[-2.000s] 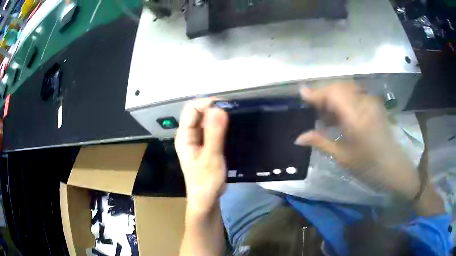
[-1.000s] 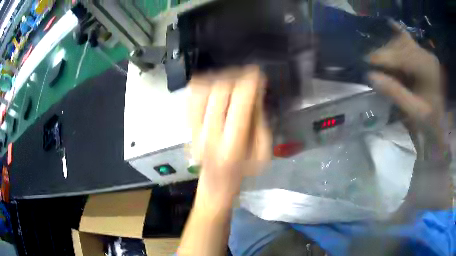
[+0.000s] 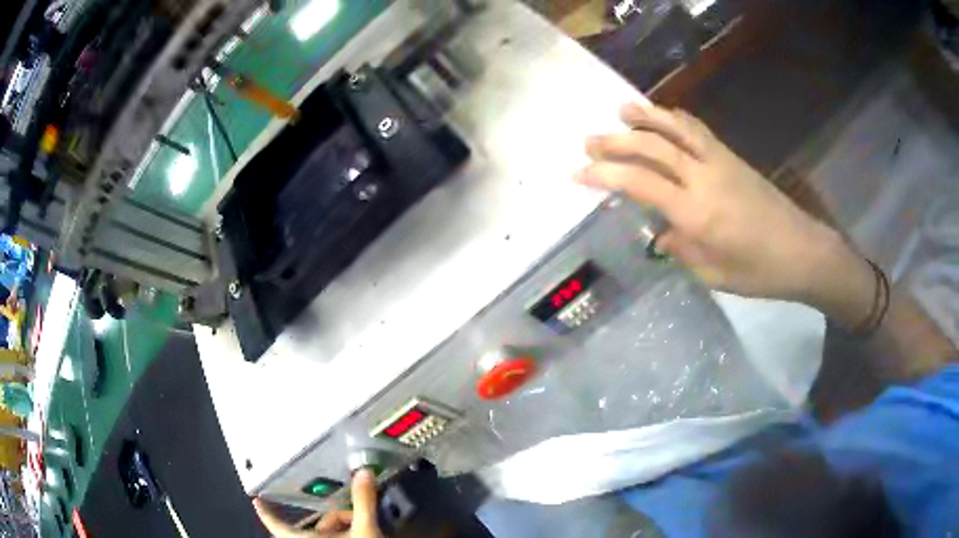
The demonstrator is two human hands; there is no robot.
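The benchtop press (image 3: pixel 505 242) has a white top and grey front. A black fixture (image 3: pixel 415 158) with silver screws stands on it, and a glossy dark piece (image 3: pixel 321 189) lies in its recess. My right hand (image 3: pixel 726 210) rests on the front right corner, fingers spread on the top, thumb by the right start button (image 3: pixel 657 247). My left hand (image 3: pixel 352 520) is cut off by the bottom edge, its thumb at the left start button (image 3: pixel 365 462). A black object (image 3: pixel 415 496) is beside it; I cannot tell whether the hand holds it.
A red-orange emergency stop (image 3: pixel 506 377) sits between two red-digit panels, left (image 3: pixel 413 422) and right (image 3: pixel 566 294). Crumpled clear plastic (image 3: pixel 673 368) hangs at the front. Metal posts (image 3: pixel 158 247) stand left. A green conveyor (image 3: pixel 184 173) runs behind, and a dark part (image 3: pixel 135 473) lies on black matting.
The view has turned and shifted. The dark housing once between my hands is no longer there, and a dark piece shows in the fixture. Both hands have moved to the front start buttons.
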